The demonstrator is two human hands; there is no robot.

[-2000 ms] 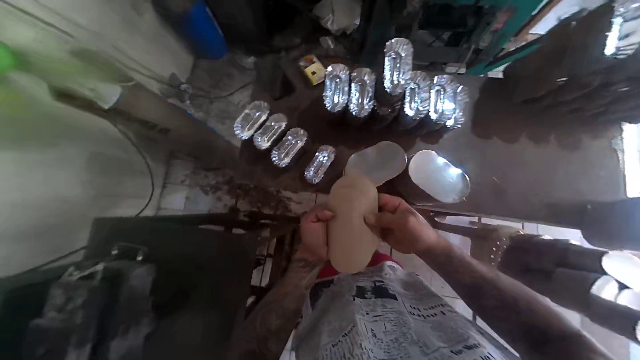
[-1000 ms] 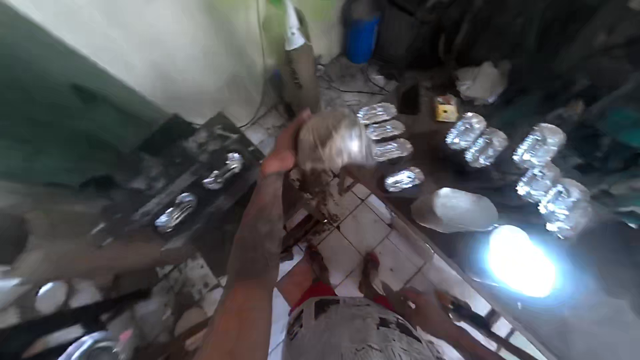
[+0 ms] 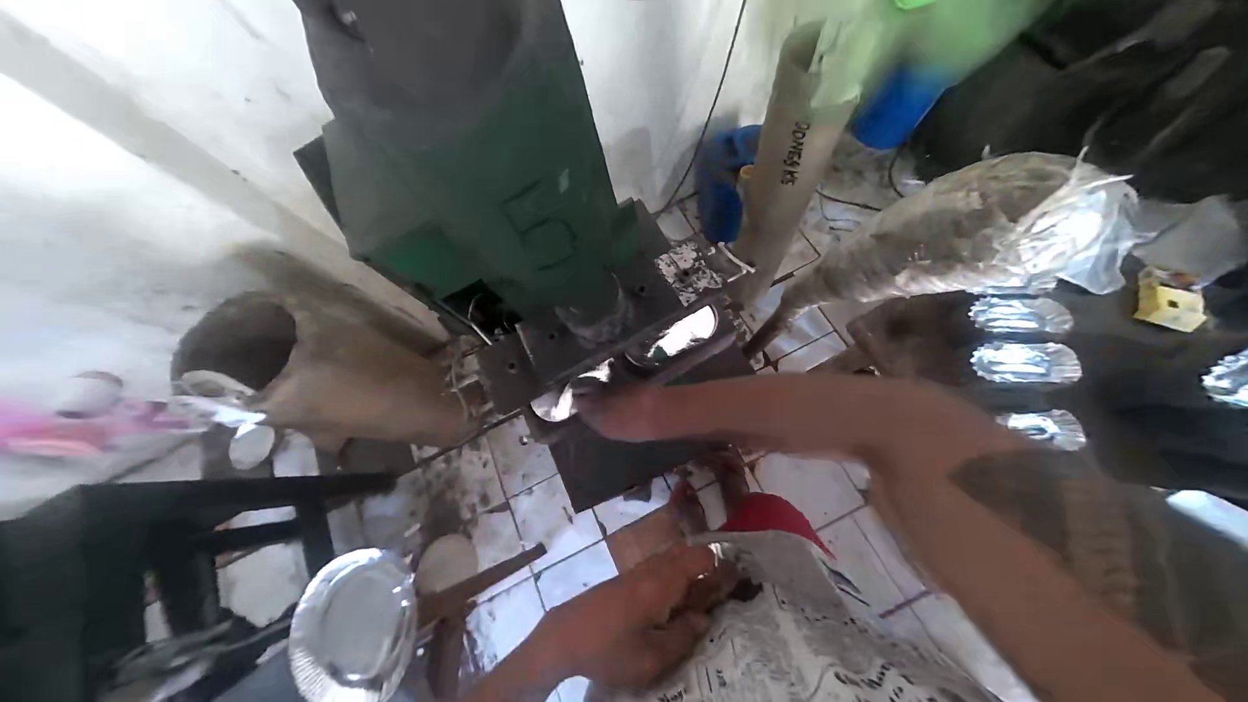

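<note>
My right hand, blurred, reaches over the metal die of a green machine, at the near side of a shiny oval metal piece. A second shiny oval piece lies in the die to the right. Whether the right hand grips anything is hidden by blur. My left hand is curled low in front of my patterned clothing, its fingers bent; what is inside them cannot be told. A dark flat plate projects from the die toward me, below the right forearm.
A crinkled foil tray sits at lower left near a dark frame. Fluted foil trays and a yellow block lie on the dark table at right. Beyond the machine stand a tall tube and a plastic-wrapped roll.
The view has swung left to the machine. Two seconds ago both hands held a tan oval piece over my lap; now the hands are apart, the right one at the die.
</note>
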